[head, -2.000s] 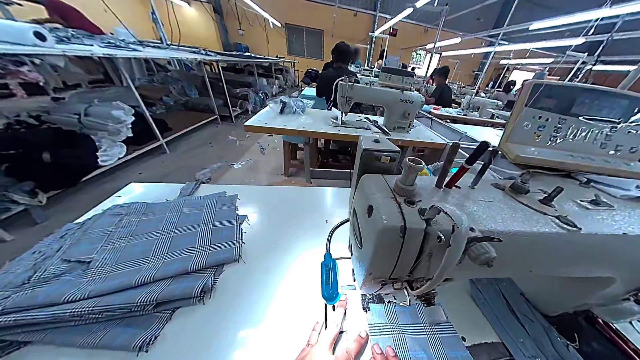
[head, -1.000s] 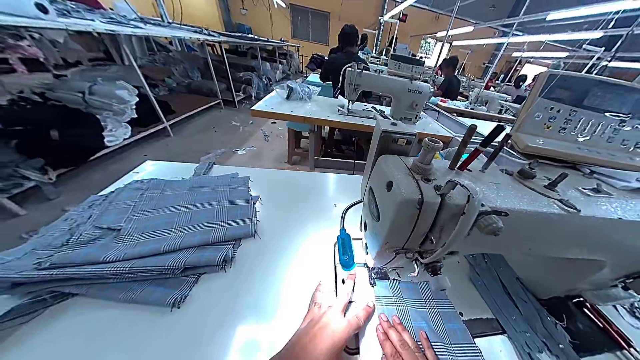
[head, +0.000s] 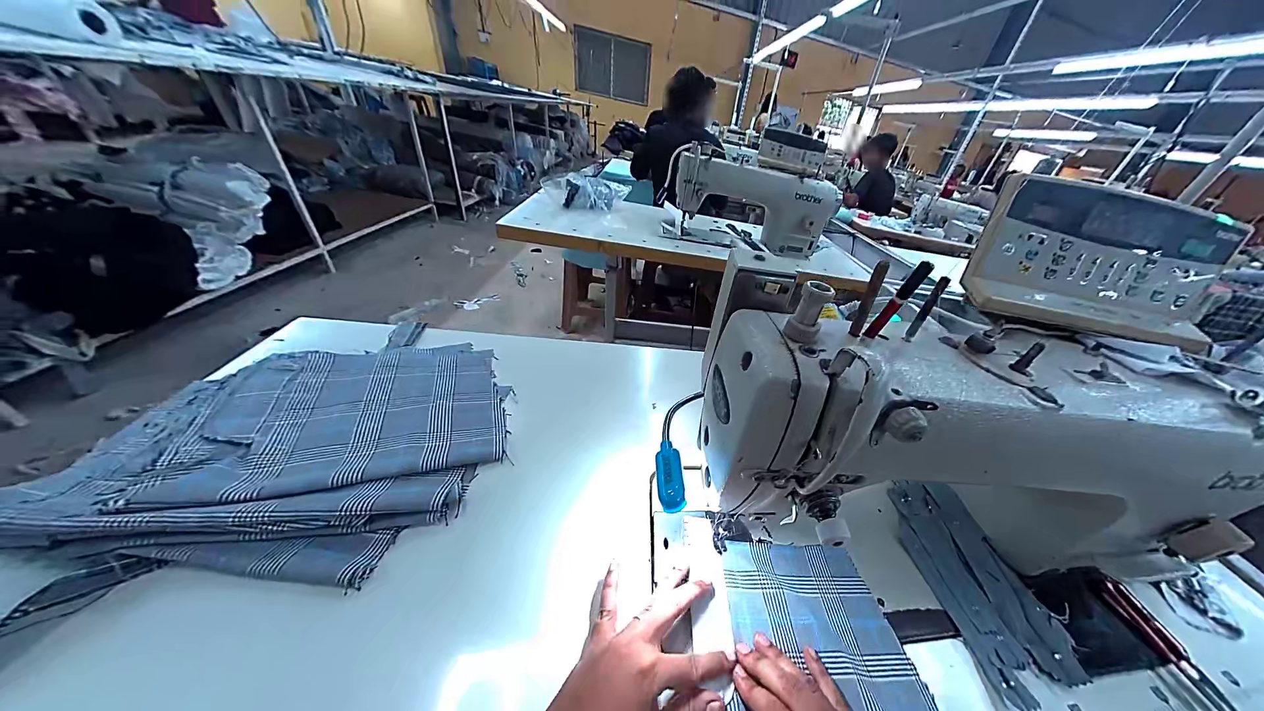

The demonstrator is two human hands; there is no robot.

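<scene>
Under the needle area of a white Brother sewing machine [head: 790,395] lies a grey-blue plaid fabric piece [head: 810,602]. My right hand [head: 780,676] rests on its lower left part, fingers bent. My left hand [head: 647,647] is spread over the machine's bed plate [head: 703,573], its thumb near the fabric's left edge and the right fingertips. Whether it pinches the edge cannot be told. A blue clip-on lamp [head: 670,477] on a bent stalk lights the white table beside the presser foot. To the left lies a stack of plaid fabric pieces [head: 326,425] with frayed edges.
Zippers [head: 973,583] lie beneath the machine arm at right. A control panel [head: 1096,252] and upright pens [head: 899,296] stand on top. Beyond is another sewing table [head: 632,232], with people [head: 681,138] seated past it. Shelves of fabric rolls [head: 197,207] line the left.
Two seconds ago my hands were only partly in view at the lower edge; both now show more fully by the fabric. Since one second ago they have stayed close to the same place.
</scene>
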